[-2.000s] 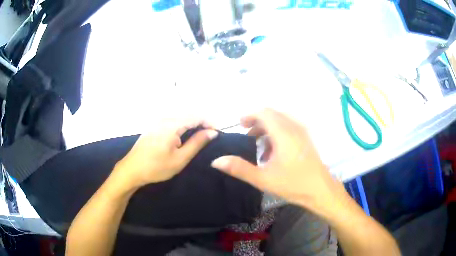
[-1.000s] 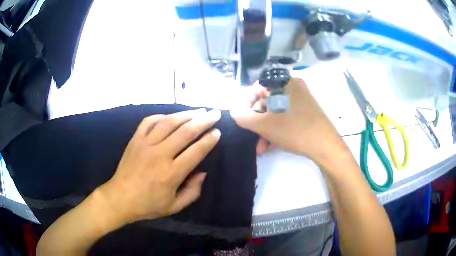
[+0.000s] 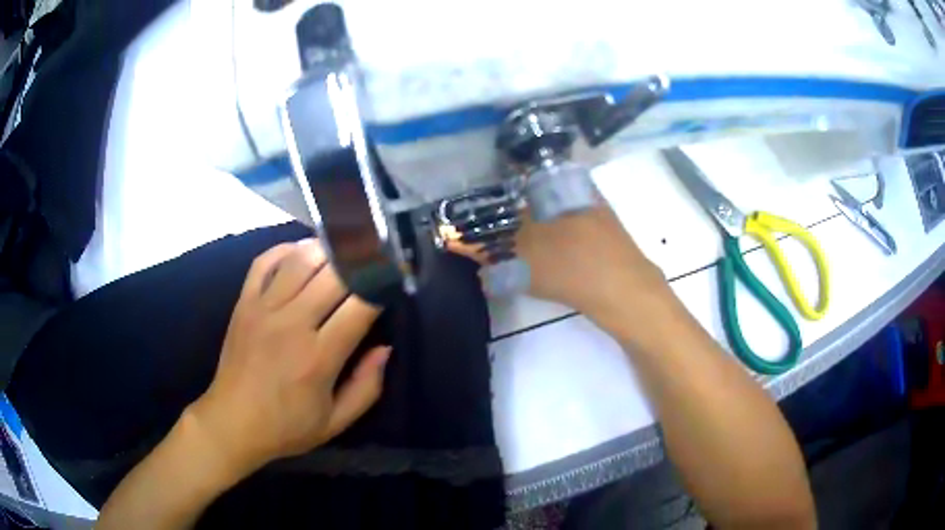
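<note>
A dark fabric panel (image 3: pixel 135 342) lies across the table and hangs over its front edge; no zigzag weave can be made out. My left hand (image 3: pixel 290 357) lies flat on it, fingers spread, fingertips beside the machine's shiny metal front part (image 3: pixel 347 186). My right hand (image 3: pixel 580 254) is at the panel's right edge, under the grey-capped tension knob (image 3: pixel 560 189). Its fingers are mostly hidden behind the machine parts, so its grip cannot be told. The needle area is hidden.
The white machine head with a blue stripe (image 3: pixel 725 91) spans the top. Snips with green and yellow handles (image 3: pixel 732 223) lie right of my right hand. A small silver tool (image 3: pixel 863 219) lies further right. A ruler strip (image 3: pixel 591 468) runs along the front edge. Dark fabric (image 3: pixel 62 135) is at left.
The view has moved closer to the machine head, which now covers more of the picture. My left hand has gone from gathering the panel's edge to lying flat; my right hand has moved behind the knob.
</note>
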